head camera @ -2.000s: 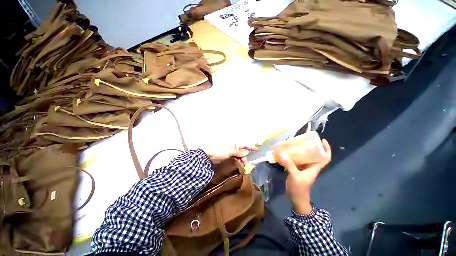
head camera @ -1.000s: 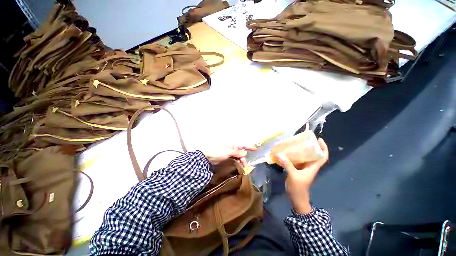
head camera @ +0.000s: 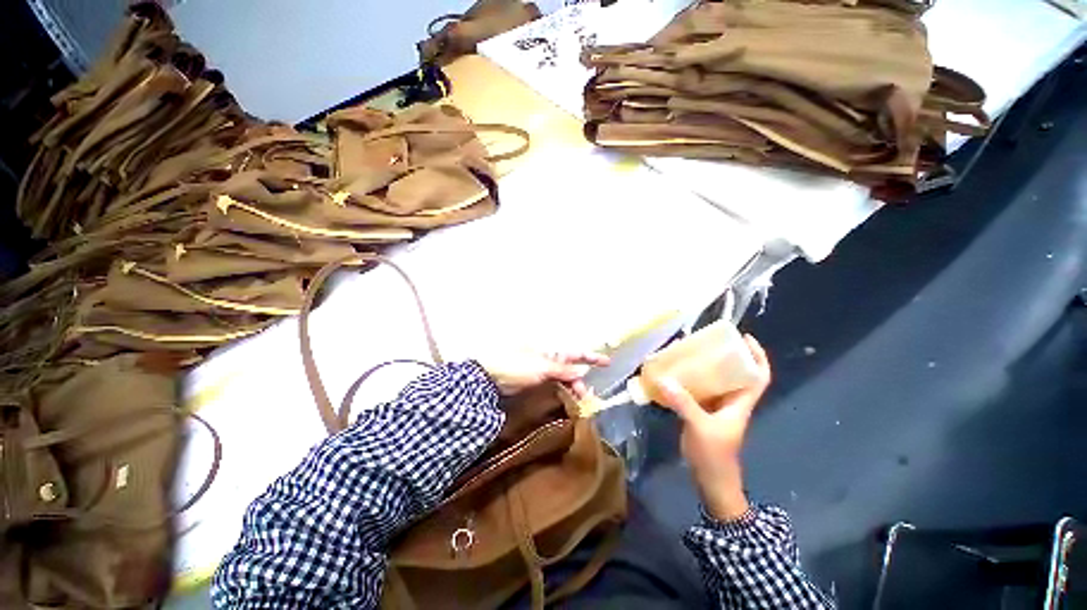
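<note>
A brown handbag [head camera: 572, 495] with a dark zipper line and a small metal ring lies at the table's near edge. My left hand [head camera: 542, 369] pinches the bag's top corner beside a small yellowish zipper end [head camera: 585, 406]. My right hand [head camera: 718, 417] holds a translucent peach-orange squeeze bottle [head camera: 697, 362], tilted so its pale nozzle points left at the zipper end. The nozzle tip is at or very near the end; contact is too small to tell. One thin brown strap loop stands up behind my left sleeve.
A white-covered table [head camera: 525, 268] runs across. Overlapping brown bags [head camera: 274, 238] lie at the left, another bag [head camera: 101, 477] at the near left, and a pile of folded brown bags [head camera: 763, 89] at the back right. Metal tubing [head camera: 1061, 566] shows at the lower right over dark floor.
The bottle and my right hand have shifted slightly left, and the bottle has tilted a little more. My left hand keeps its hold on the bag corner.
</note>
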